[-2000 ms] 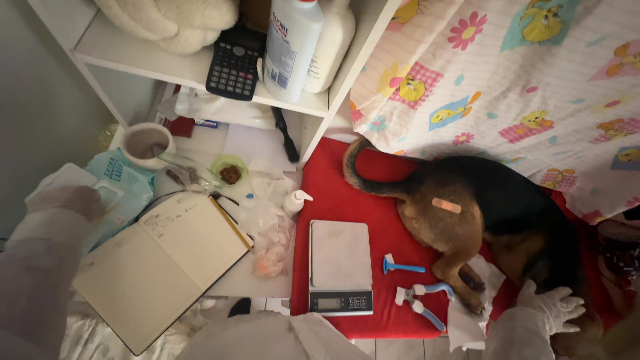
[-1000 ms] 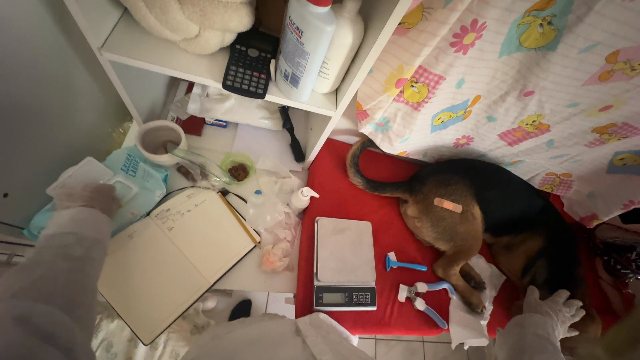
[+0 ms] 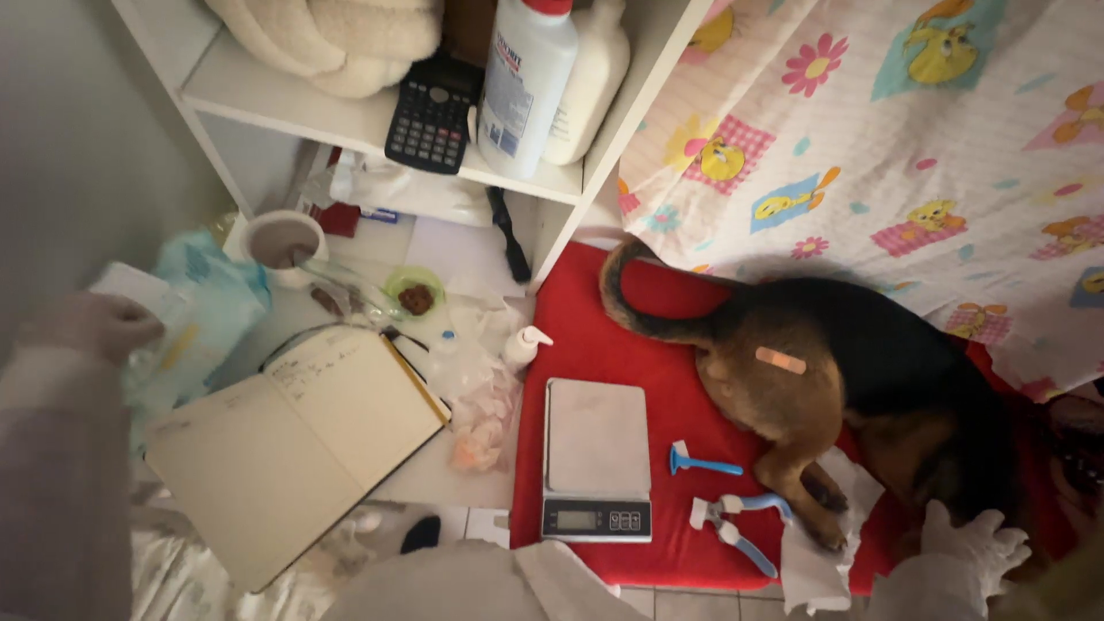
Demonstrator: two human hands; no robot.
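At the left edge my left hand (image 3: 108, 326), blurred and with curled fingers, is at a white piece (image 3: 134, 289) beside a light blue soft wipes pack (image 3: 211, 293); whether it grips the piece is unclear. My right hand (image 3: 975, 539), in a whitish glove, has its fingers spread at the lower body of a black and tan dog (image 3: 897, 345). The dog lies on its side on a red cloth (image 3: 578, 310), a tan adhesive bandage (image 3: 780, 360) on its thigh. Its paws rest by a white paper towel (image 3: 819, 552). A blue razor (image 3: 705, 467) and blue-handled nail clippers (image 3: 740, 526) lie nearby.
A digital scale (image 3: 597, 440) lies left of the razor. An open notebook (image 3: 297, 440), white pump bottle (image 3: 523, 347), mug (image 3: 283, 246) and green bowl (image 3: 414, 295) stand at left. Above are a white shelf (image 3: 569, 185), a calculator (image 3: 431, 116) and bottles. A patterned curtain (image 3: 828, 129) hangs behind the dog.
My left hand has shifted left relative to the wipes pack, and its fingers are now curled. My right hand stays by the dog, which lies as before.
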